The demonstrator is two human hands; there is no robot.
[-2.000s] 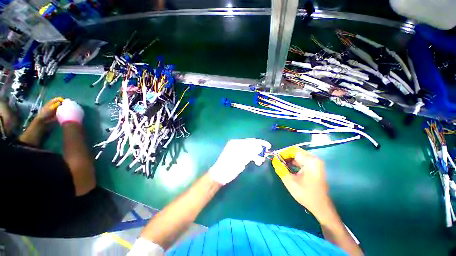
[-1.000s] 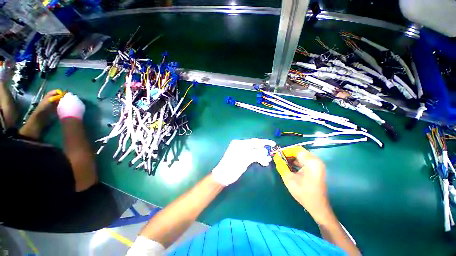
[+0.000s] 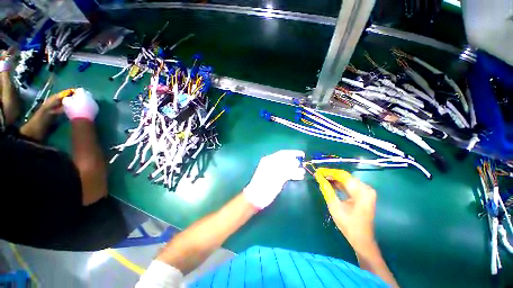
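Note:
My left hand (image 3: 277, 175), in a white glove, grips a small blue connector housing (image 3: 301, 162) at its fingertips. My right hand (image 3: 350, 198), with yellow covers on thumb and fingers, pinches thin wires (image 3: 310, 168) just right of the housing. The wires run between the two hands; their tips inside the housing are too small to see. Several straight harnesses (image 3: 349, 135) with white sleeves and blue plugs lie just beyond my hands. One of them passes close behind my fingertips.
A tangled harness pile (image 3: 169, 129) lies left. A rear harness pile (image 3: 394, 104) lies right of the metal post (image 3: 343, 53). More harnesses (image 3: 493, 208) lie far right, below a blue bin (image 3: 492, 107). A neighbour's gloved hand (image 3: 80, 105) works at left.
The view has tilted and shifted slightly. My right hand has moved a little right and down from the housing, with more wire showing between my hands. My left hand keeps its grip.

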